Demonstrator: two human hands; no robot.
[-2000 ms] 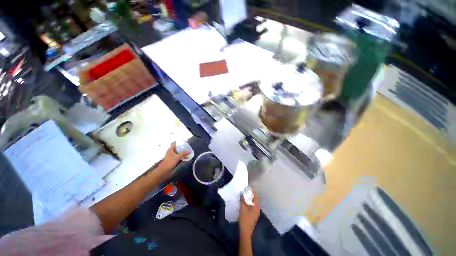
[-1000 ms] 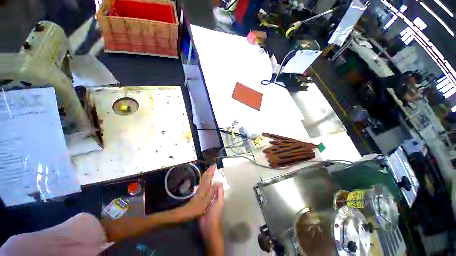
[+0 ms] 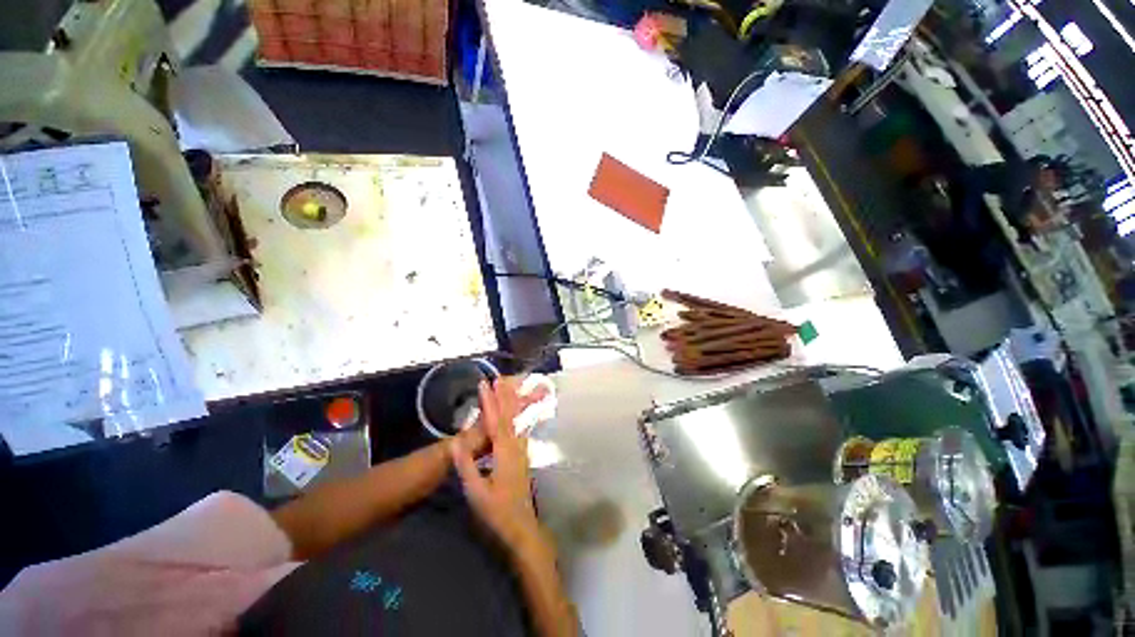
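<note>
My left hand [image 3: 508,401] and my right hand [image 3: 498,479] are together beside the round waste bucket [image 3: 429,401], overlapping its right rim. A crumpled white tissue [image 3: 538,408] shows at the fingertips of my left hand. My right hand lies against my left, its fingers stretched upward; its palm side is hidden, so I cannot tell if it holds part of the tissue. Something pale lies in the bucket, partly covered by my hands.
The roller machine with steel bed [image 3: 709,460] and clear tanks [image 3: 797,541] stands right. Brown strips [image 3: 728,340], a socket box with cables [image 3: 622,305] and a red-brown leather piece [image 3: 629,193] lie beyond. A stained bench [image 3: 373,274] and printed sheet [image 3: 87,286] are left.
My hands, apart at first, came together by the bucket; the right fingers now stretch up across the left hand. The view has swung left, bringing the strips and stained bench before me.
</note>
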